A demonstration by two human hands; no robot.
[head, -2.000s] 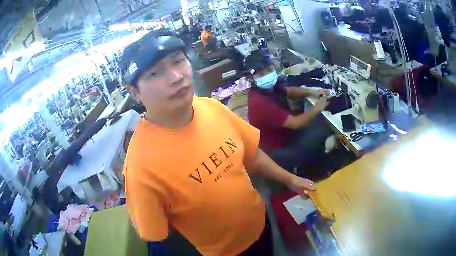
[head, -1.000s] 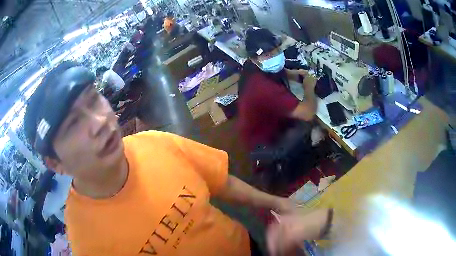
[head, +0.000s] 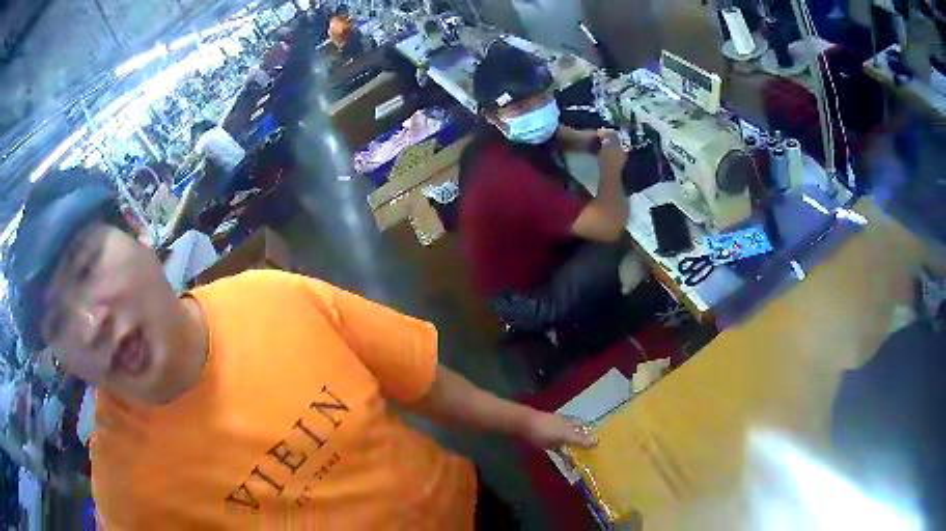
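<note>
Neither of my hands is in the picture. The yellow-orange table (head: 664, 446) lies nearest in front of me at the lower right, with a bright white glare on it. A standing person in an orange shirt (head: 280, 384) rests one hand on the table's left corner. Dark cloth (head: 892, 415) shows at the table's right side. Beyond the table, a cream sewing machine (head: 690, 166) stands on a white machine table with black scissors (head: 696, 270), a flat black rectangle (head: 670, 228) and a blue packet (head: 740, 245).
A seated person in a red shirt and mask (head: 524, 207) is at the sewing machine, hands raised near it. Thread cones (head: 794, 163) stand behind the machine. Brown cartons (head: 420, 192) lie behind the seated person. A pale sheet (head: 596, 399) lies on red cloth left of the table.
The view has shifted, so the orange-shirted person is farther left. That person's hand, raised and blurred a second ago, is now at the table's corner. The seated person's hands have come together.
</note>
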